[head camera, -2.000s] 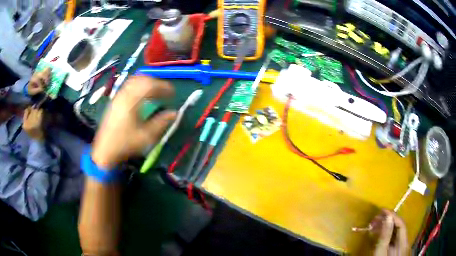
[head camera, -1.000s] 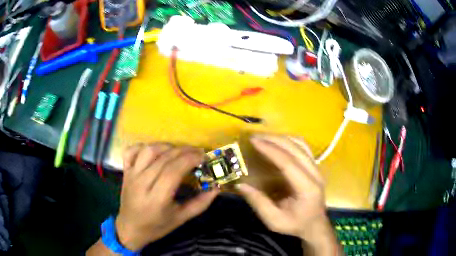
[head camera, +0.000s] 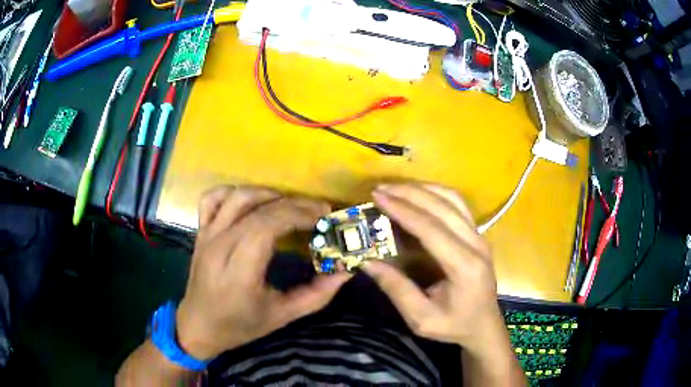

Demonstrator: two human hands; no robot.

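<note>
A small power supply board (head camera: 353,237) is held level with its component side up, showing a yellow transformer and capacitors. It is above the front edge of the yellow mat (head camera: 447,136). My left hand (head camera: 246,264) holds its left side between fingers and thumb. My right hand (head camera: 443,264) has its fingertips at the board's right and top edge and its thumb at the lower edge. The underside of the board is hidden.
Alligator clip leads (head camera: 326,125) and a white cable (head camera: 523,178) lie on the mat. Test probes (head camera: 151,143), a toothbrush (head camera: 102,143) and a blue desoldering pump (head camera: 98,54) are left. A round tub (head camera: 572,94), red-handled cutters (head camera: 598,212) and a screwdriver (head camera: 604,242) are right.
Since one second ago the board has turned slightly and shifted a little right in the view, with both hands at it. Two seconds ago my hands were far apart and the board lay on the mat.
</note>
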